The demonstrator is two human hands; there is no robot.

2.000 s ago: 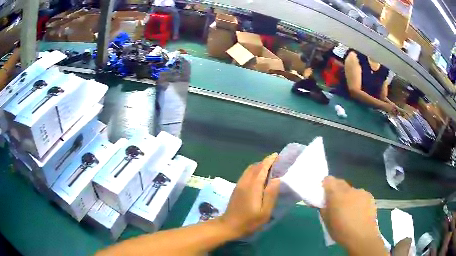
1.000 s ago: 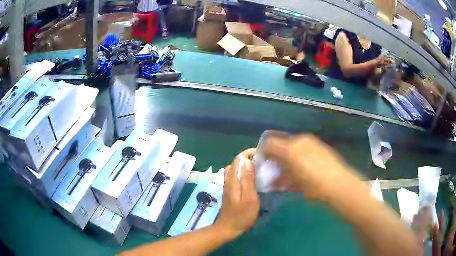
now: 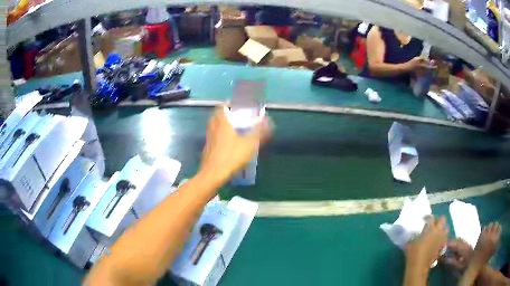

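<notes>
My left hand (image 3: 232, 142) reaches over the dark green belt and is closed around an open-ended box (image 3: 248, 95), grey at its top and white below. Its lower part shows under my fingers. My right hand (image 3: 426, 241), small at the lower right, has its fingers closed on white folded paper (image 3: 411, 218). Its fingertips are partly hidden. A pale blue retail box (image 3: 208, 240) with a dark device picture lies below my left forearm, its white flap raised. More printed boxes (image 3: 120, 195) stand in rows and stacks at the left.
Another person's hands (image 3: 481, 248) are beside my right hand, near white paper (image 3: 465, 220). A bent, open white piece (image 3: 402, 153) lies on the belt. Across it are blue and black parts (image 3: 131, 75), a black lump (image 3: 334, 77) and a seated person (image 3: 391, 53). A pale shelf crosses overhead.
My left hand has moved forward over the belt with the box. My right hand has left it and moved to the paper at the right. The view has shifted slightly.
</notes>
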